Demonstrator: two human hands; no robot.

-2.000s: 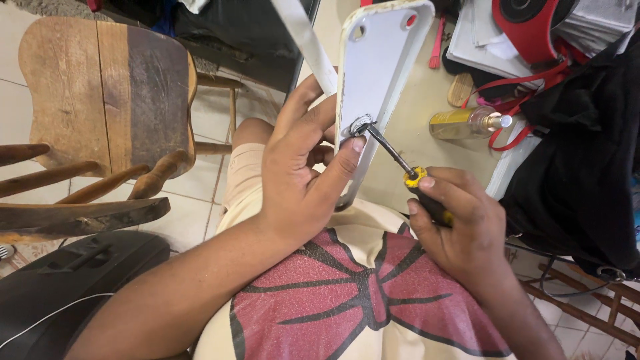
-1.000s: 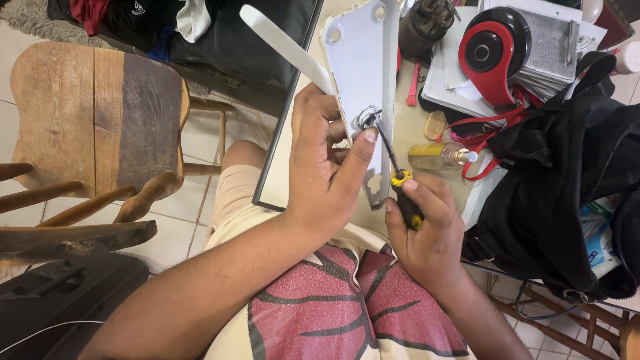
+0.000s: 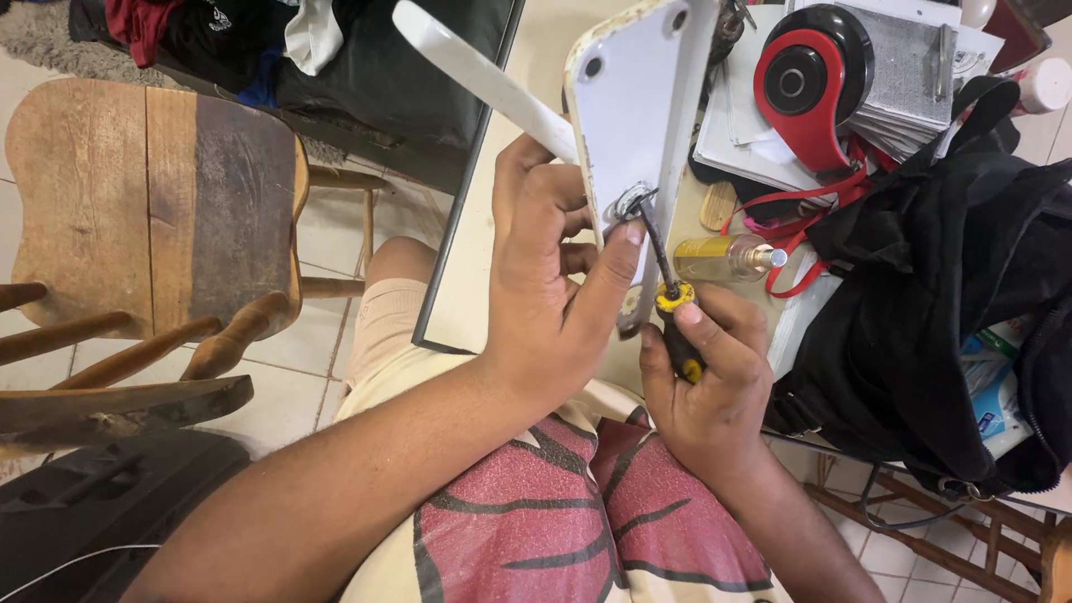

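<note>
My left hand (image 3: 557,276) grips a white door lever handle with its long back plate (image 3: 628,109), thumb on the plate's inner face near a metal ring (image 3: 634,201). The plate has screw holes at its upper end and worn, rusty edges. Its lever (image 3: 477,79) points up and to the left, above my fingers. My right hand (image 3: 712,368) is closed around the black and yellow grip of a screwdriver (image 3: 677,322). The dark, stained shaft reaches up to the metal ring, where its tip meets a small dark metal piece; how they touch is hard to tell.
On the table (image 3: 536,50) lie red and black headphones (image 3: 796,84) on papers, a bottle of yellowish liquid (image 3: 729,257) and an open black bag (image 3: 913,335). A wooden chair (image 3: 151,209) stands at left, beyond the table's dark edge (image 3: 456,226).
Both hands stay at the plate with the screwdriver at its ring. The view has shifted, showing more of the table and bag than two seconds ago.
</note>
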